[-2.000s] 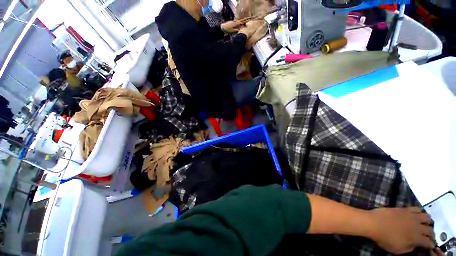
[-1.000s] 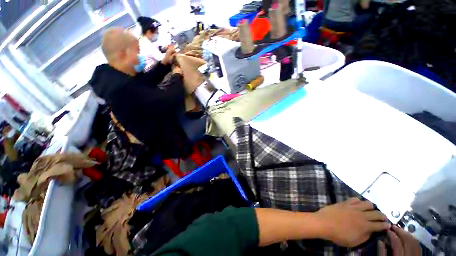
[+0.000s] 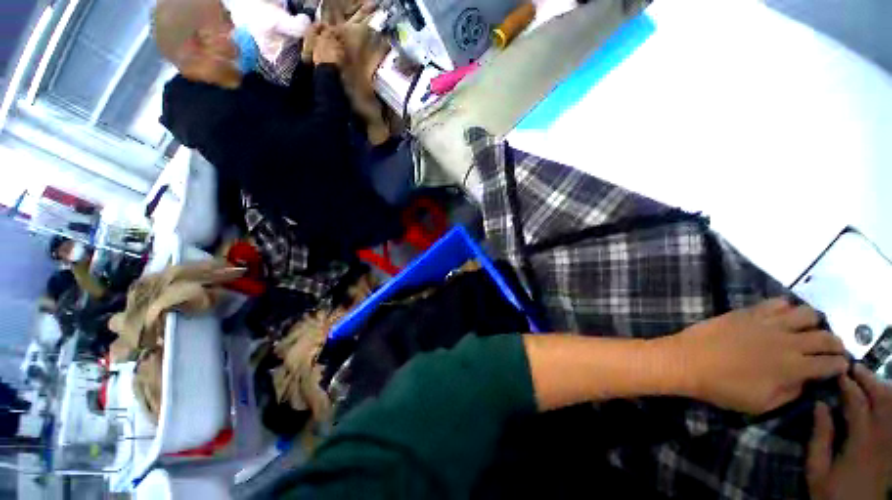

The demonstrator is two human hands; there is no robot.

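Note:
A black, grey and white plaid garment (image 3: 626, 278) with black bands lies over the near edge of the white table and hangs down. My left hand (image 3: 773, 356) is on top of it at the right, fingers bent over its black edge, holding the cloth. My right hand (image 3: 861, 439) is cut off by the right rim. Its fingers meet the same cloth beside my left fingertips and pinch it. A metal plate (image 3: 856, 293) of the machine shows just beyond the hands. The needle area is not clearly visible.
A blue crate (image 3: 401, 283) with black cloth stands below the table, left of the garment. A person in black (image 3: 284, 146) sits beyond it. An olive-grey cover (image 3: 528, 83) drapes the table's far end. A white bin (image 3: 196, 381) with tan cloth stands left.
The view has swung and tilted. My right hand, barely visible at first, now shows more at the right rim. My left hand stays on the plaid cloth near the machine plate.

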